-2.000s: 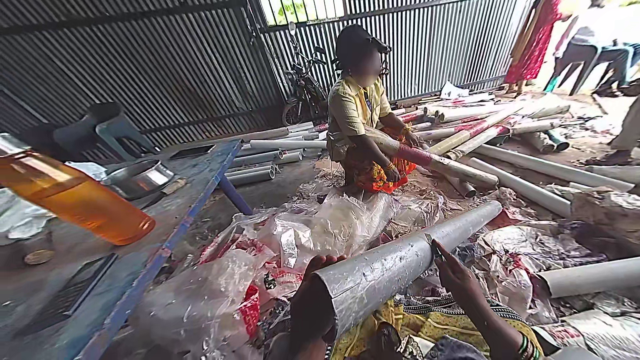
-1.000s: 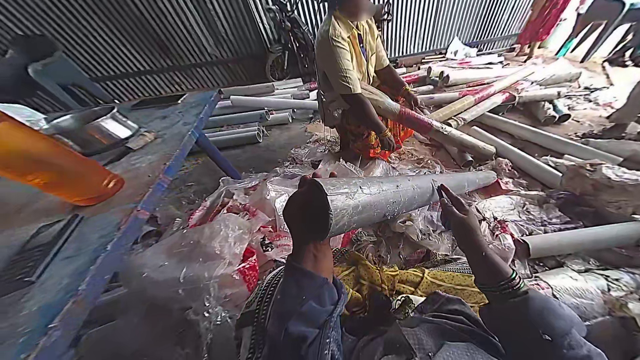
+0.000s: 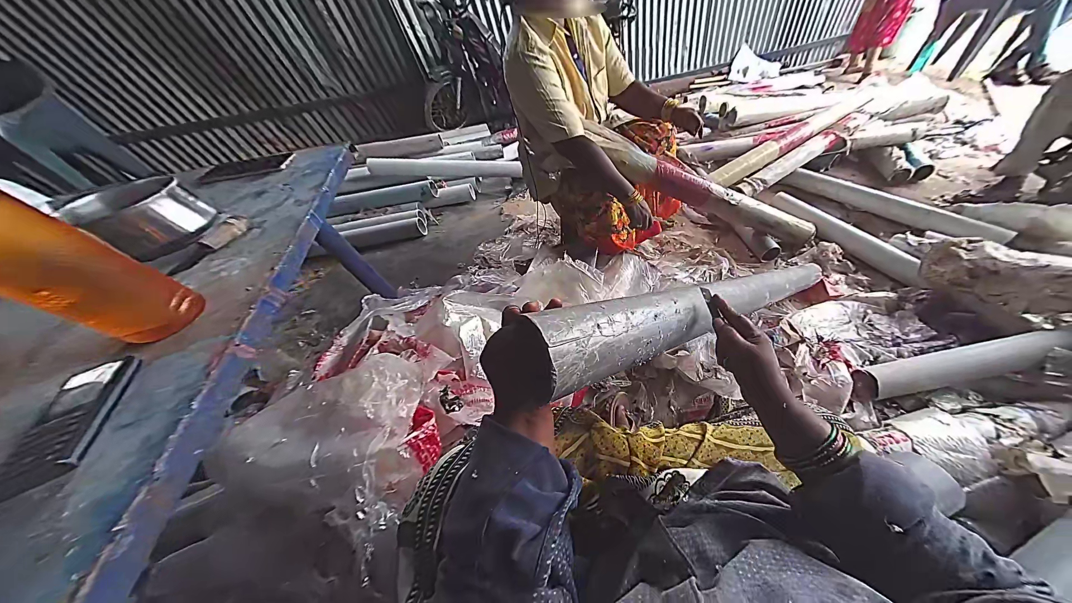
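Note:
A long grey plastic pipe [image 3: 624,335] lies across in front of me, its dark open end at the left and its far end pointing to the upper right. My left hand [image 3: 523,394] grips the near end, with fingertips showing over the top edge. On the pipe's right side, my right hand [image 3: 741,335] pinches a small dark flat piece [image 3: 706,295] against the surface; what it is cannot be told. Yellow patterned cloth [image 3: 653,448] lies over my lap below the pipe. Clear and red-printed plastic film [image 3: 335,427] is heaped around it.
A person in a yellow shirt [image 3: 548,92] sits ahead, with a partly red pipe [image 3: 729,201] across the lap. Several pipes [image 3: 904,201] lie behind and at right. On the left, a blue-edged table [image 3: 243,347] bears a steel pot [image 3: 146,218] and an orange bottle [image 3: 92,268].
The pipe has swung to a flatter angle since the first frame, and my left hand has come up with its near end. The person ahead has moved one hand out toward the pipes behind.

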